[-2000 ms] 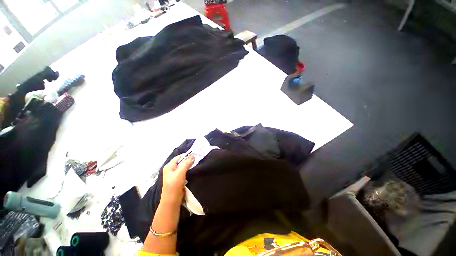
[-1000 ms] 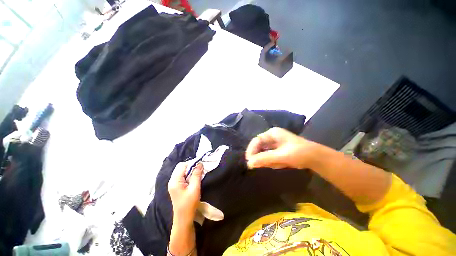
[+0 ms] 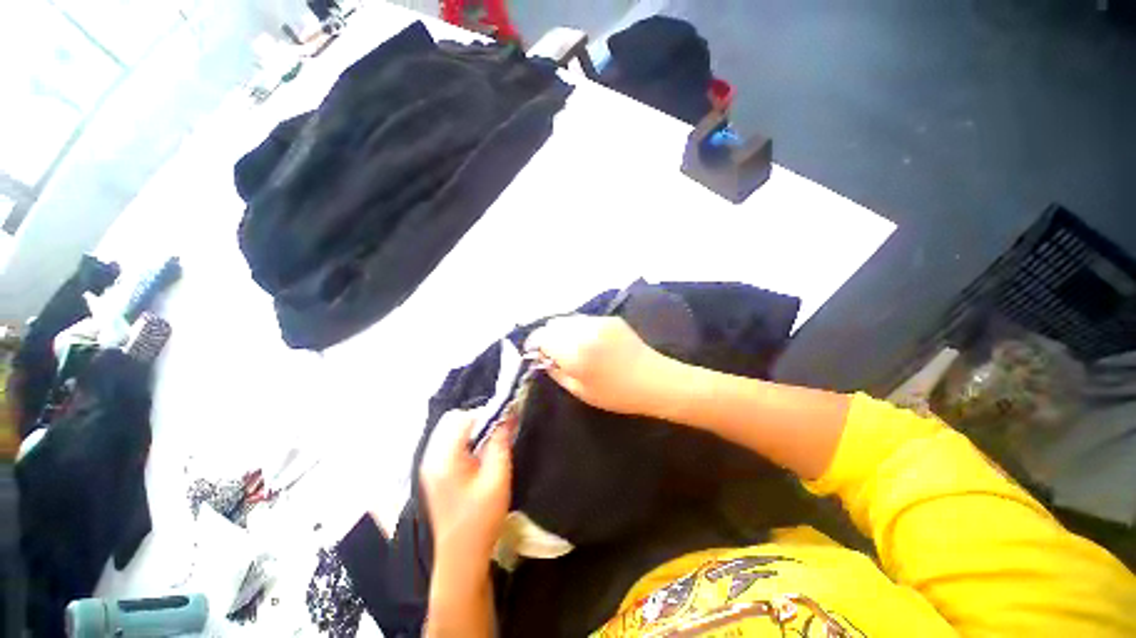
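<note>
A black garment [image 3: 623, 461] lies over my lap and the near table edge. My left hand [image 3: 467, 480] grips its opening edge, with a white strip [image 3: 505, 393] along the edge between my thumb and fingers. My right hand [image 3: 592, 361] pinches the same edge just above and to the right of my left hand. A needle or thread is too small to make out. A pale flap [image 3: 536, 540] hangs out below my left hand.
A black garment pile [image 3: 399, 175] lies on the white table [image 3: 623, 199]. A small dark box [image 3: 729, 160] sits at the far edge. A bottle [image 3: 137, 616], dark trims [image 3: 334, 592] and scraps are at left. A black crate [image 3: 1059, 280] is on the floor at right.
My right hand was out of view, then came in from the right and now reaches the garment edge beside my left hand. The white piece now shows narrower between my hands.
</note>
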